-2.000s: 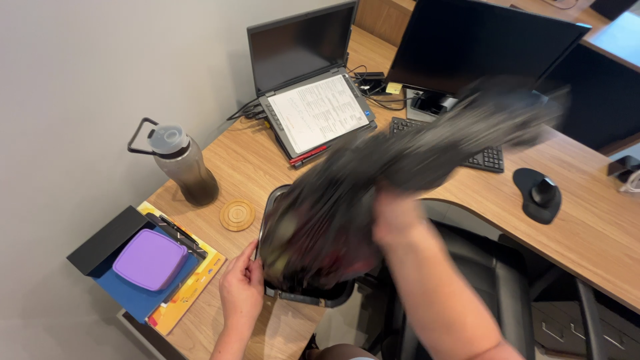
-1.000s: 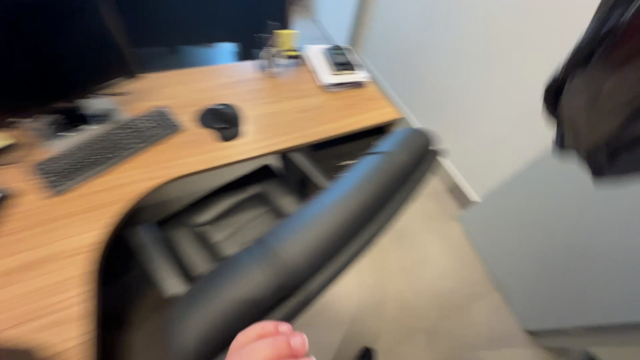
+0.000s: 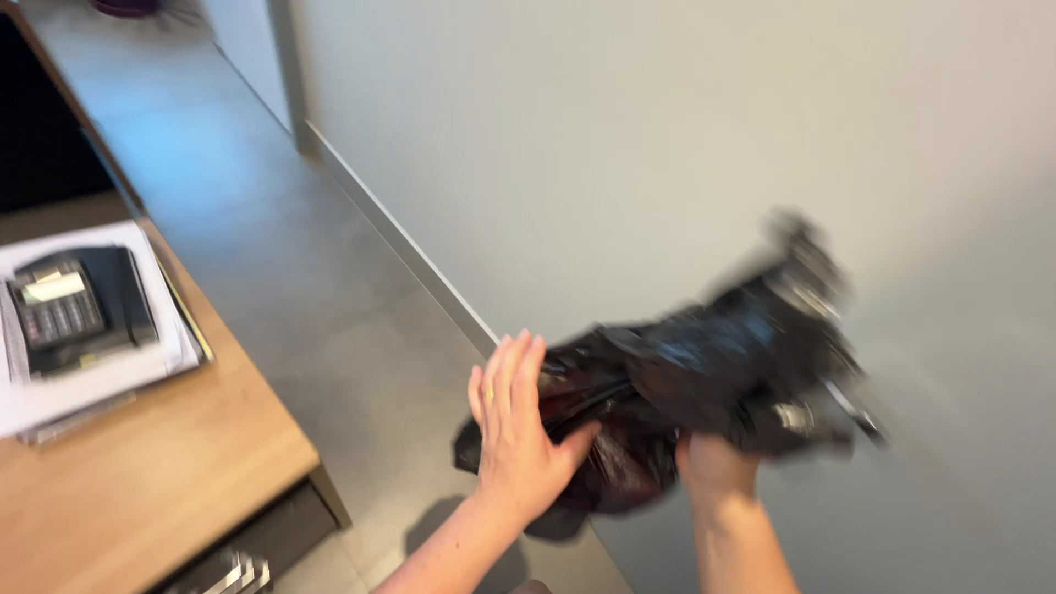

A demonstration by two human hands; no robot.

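Note:
A crumpled black plastic bag [image 3: 693, 371], shiny and partly see-through, is held up in front of the wall, right of centre. Dark reddish contents show through its lower left part. My left hand [image 3: 524, 437] lies against the bag's left side, thumb and fingers spread. My right hand [image 3: 722, 466] is under the bag's middle, its fingers mostly hidden by the plastic, and grips it. The bag's upper right end is blurred by motion. A thin object [image 3: 854, 412] with a dark tip sticks out at the right; its kind cannot be told.
At the left stands a wooden desk [image 3: 190, 437] with papers [image 3: 169, 346], a dark folder or notebook [image 3: 136, 289] and a calculator [image 3: 58, 305] near its corner. Grey floor [image 3: 363, 313] runs between desk and wall [image 3: 619, 148]. A grey baseboard [image 3: 404, 235] edges the wall.
The view has swung right to the wall. The black bag, over the bin on the desk two seconds ago, is now held away from the desk, with both hands at it.

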